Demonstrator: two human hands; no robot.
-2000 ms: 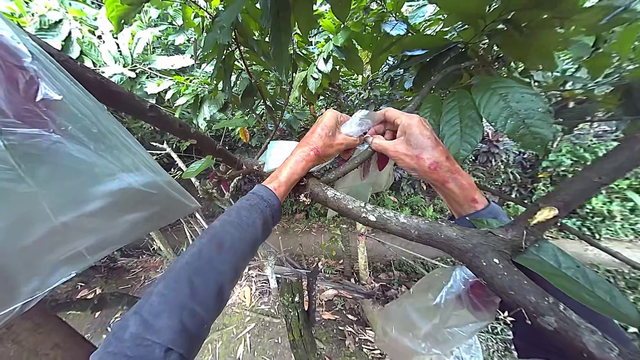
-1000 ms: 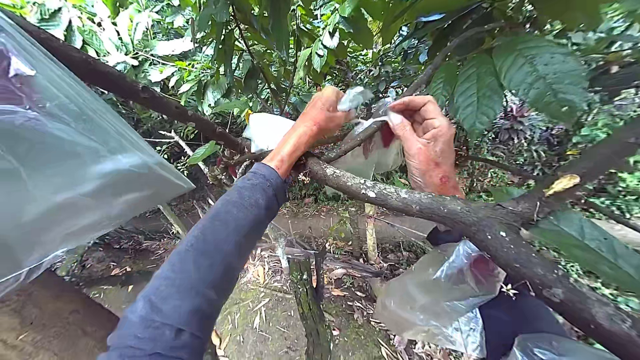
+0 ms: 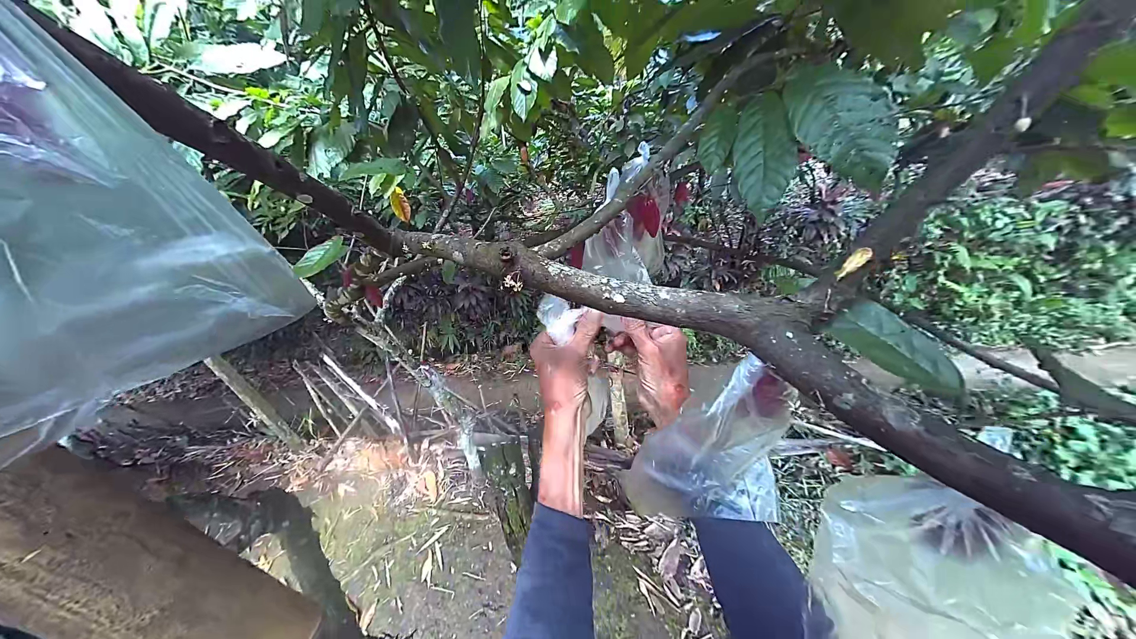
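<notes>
Just below the lichen-spotted branch (image 3: 657, 302), my left hand (image 3: 564, 359) pinches crumpled clear plastic (image 3: 557, 318) between its fingertips. Close beside it, my right hand (image 3: 657, 364) has its fingers curled near the same plastic; whether it grips any is hard to tell. Behind the branch, above my hands, hangs a clear plastic bag (image 3: 612, 253) with a red pod (image 3: 645, 215) at its side. Another clear bag (image 3: 710, 453) with a dark red pod inside hangs in front of my right forearm.
A large clear bag (image 3: 133, 231) fills the left side. Another bag (image 3: 941, 559) hangs low at the right. A thick brown trunk (image 3: 133, 550) lies at lower left. Broad green leaves (image 3: 763, 151) hang above the branch, and dry sticks (image 3: 355, 390) stand over the littered ground.
Both hands have come down from above the branch to below it. The bag behind the branch is now in plain view, no longer between my hands.
</notes>
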